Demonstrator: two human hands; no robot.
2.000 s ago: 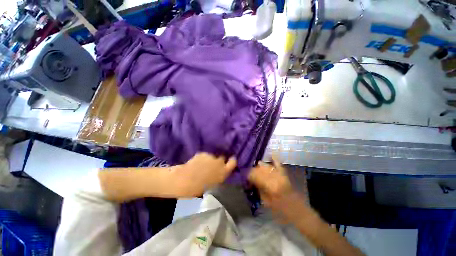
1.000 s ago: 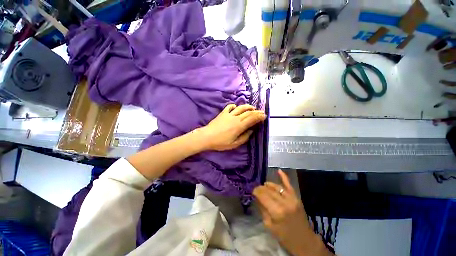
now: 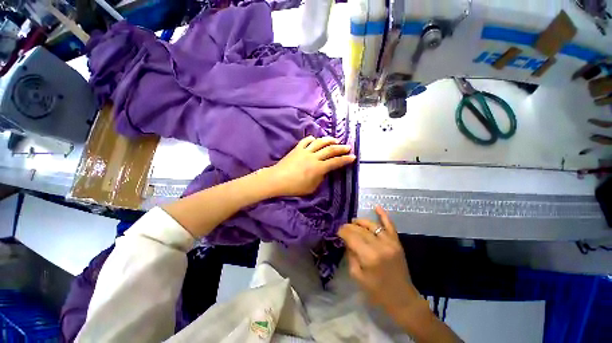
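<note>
A heap of thin purple cloth [image 3: 221, 100] lies left of the needle area, with dark gathered rows along its right side. A narrow dark purple strip [image 3: 355, 181] runs straight from the lit presser foot area [image 3: 366, 100] to the table's front edge. My left hand [image 3: 312, 166] lies flat on the gathered rows, fingers pointing right. My right hand [image 3: 377, 249] is at the front edge, thumb and fingers pinching the near end of the cloth and strip, index finger raised. The needle itself is too small to tell.
Green-handled scissors [image 3: 484, 115] lie right of the needle under the white machine head [image 3: 463, 40]. A taped brown cardboard piece [image 3: 114, 161] is at left, beside a neighbouring machine end [image 3: 43, 97]. A measuring scale [image 3: 483, 206] runs along the front edge. Blue crates are below.
From two seconds ago, my left hand has moved from the front edge up onto the gathered rows, and the cloth's right edge now lies straight. Over the last second, my right hand has risen slightly.
</note>
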